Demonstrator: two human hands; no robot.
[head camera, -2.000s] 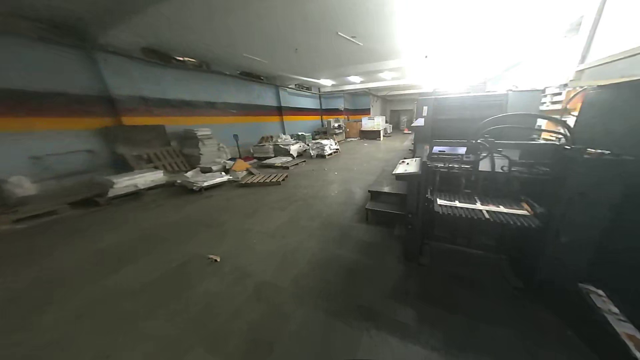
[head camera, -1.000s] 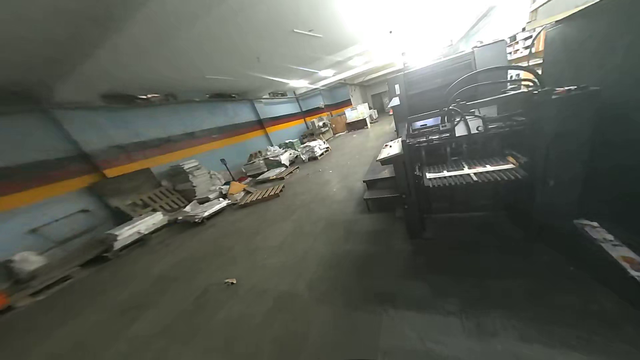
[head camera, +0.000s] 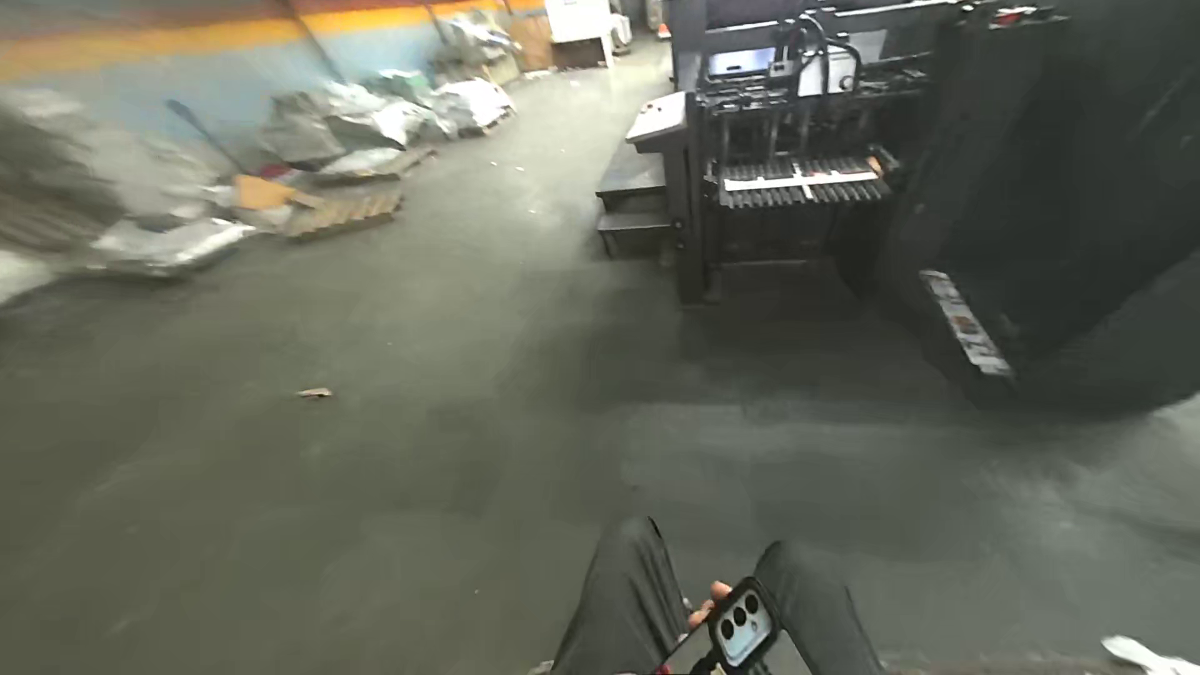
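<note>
A smartphone (head camera: 745, 623) with a black-rimmed camera module shows its back between my knees at the bottom edge. Fingertips of what looks like my left hand (head camera: 710, 605) curl at the phone's upper left edge; the rest of that hand is hidden or cut off by the frame. My right hand cannot be made out. Dark trousers cover both knees (head camera: 626, 572), which stand on either side of the phone.
A dark machine (head camera: 694, 187) with a slatted rack (head camera: 804, 183) stands ahead to the right, black steps (head camera: 634, 211) beside it. Wooden pallets (head camera: 345, 214) and wrapped stacks (head camera: 375, 122) line the left wall. A small scrap (head camera: 315, 393) lies on the concrete floor (head camera: 450, 422).
The view has tilted down. My knees, the phone and fingertips now show at the bottom; neither earlier frame shows them.
</note>
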